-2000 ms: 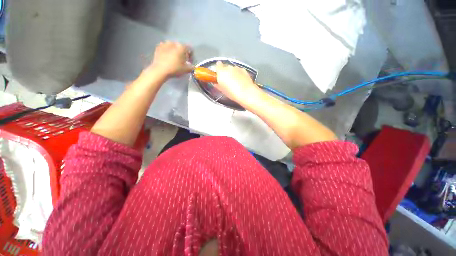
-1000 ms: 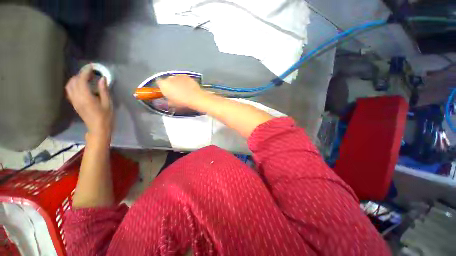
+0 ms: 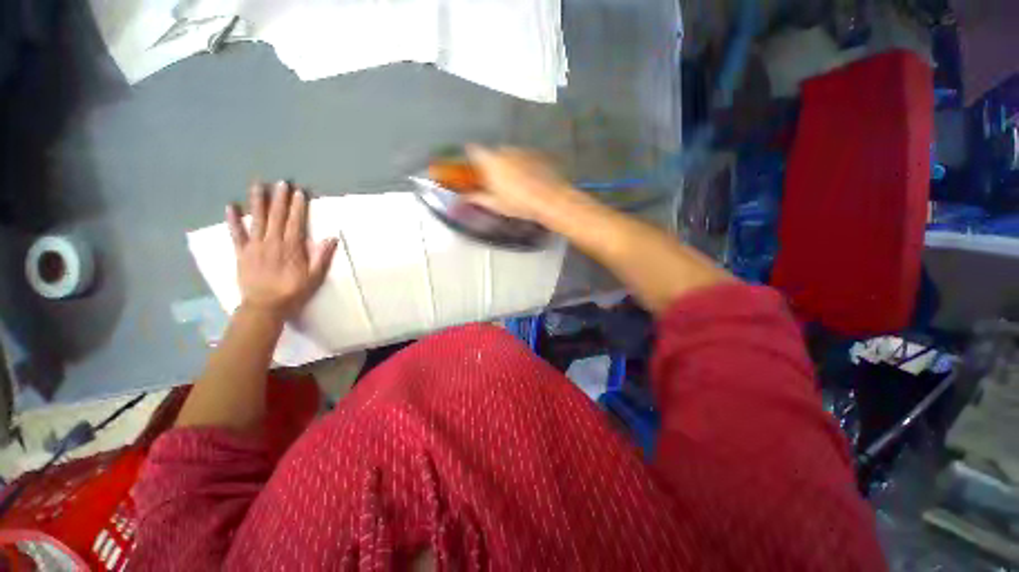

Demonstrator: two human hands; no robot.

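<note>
A white garment panel (image 3: 386,268) with several seam lines lies flat along the near edge of the grey ironing table. My left hand (image 3: 274,251) lies on the panel's left part with fingers spread, holding nothing. My right hand (image 3: 508,184) grips the orange handle of the steam iron (image 3: 492,223), which is over the panel's upper right part. The iron is blurred, and I cannot tell whether it touches the fabric. The tape roll (image 3: 56,266), white with a dark centre, sits at the far left of the table.
White fabric pieces (image 3: 369,39) lie at the table's far side. The blue hose runs right from the iron, blurred. A red padded board (image 3: 855,196) stands beyond the table's right end. A red plastic basket (image 3: 84,492) is at the lower left, below the table edge.
My left hand has left the tape roll and moved right onto the panel. The iron in my right hand has moved right, showing more of the panel. The camera view has shifted.
</note>
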